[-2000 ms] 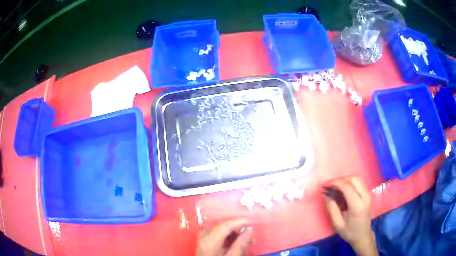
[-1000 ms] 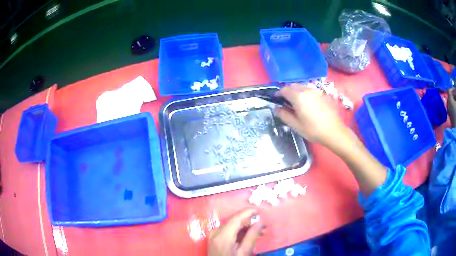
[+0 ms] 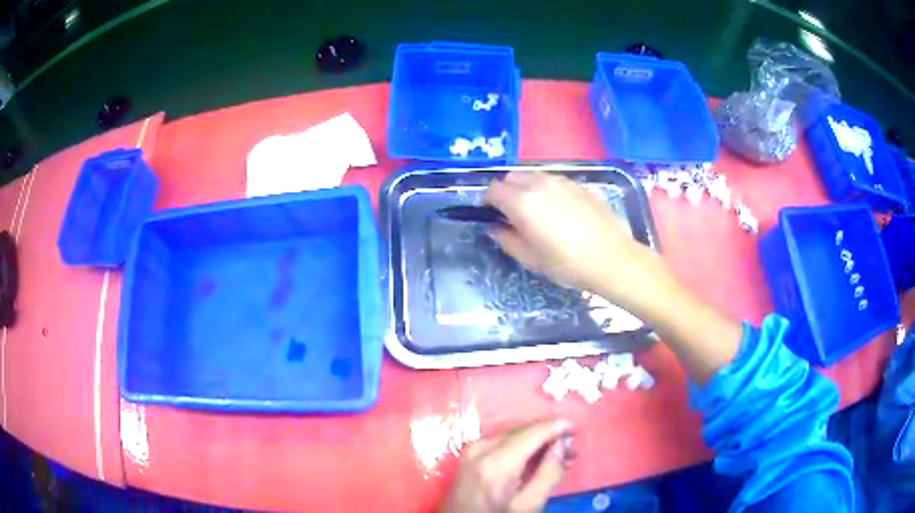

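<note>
My right hand (image 3: 562,225) is over the metal tray (image 3: 522,355), shut on dark pointed pliers (image 3: 470,213) whose tips point left above the tray's back part. Small clear or silvery pieces (image 3: 502,296) lie scattered in the tray. My left hand (image 3: 512,466) is at the bottom edge, thumb and finger pinched on a small whitish part (image 3: 566,447), probably a white plastic housing; the fingers hide most of it. A pile of white plastic housings (image 3: 594,377) lies on the red sheeting by the tray's near edge.
A large blue bin (image 3: 251,403) stands left of the tray, a small blue bin (image 3: 107,208) beyond it. Two blue bins (image 3: 453,100) (image 3: 657,110) stand behind. A right blue bin (image 3: 831,286) holds white pieces. A clear bag (image 3: 768,120) and white cloth (image 3: 306,157) lie farther back.
My right hand went from the near right table onto the tray, then farther left over it with the pliers. My left hand stays low, still pinching. The view has shifted.
</note>
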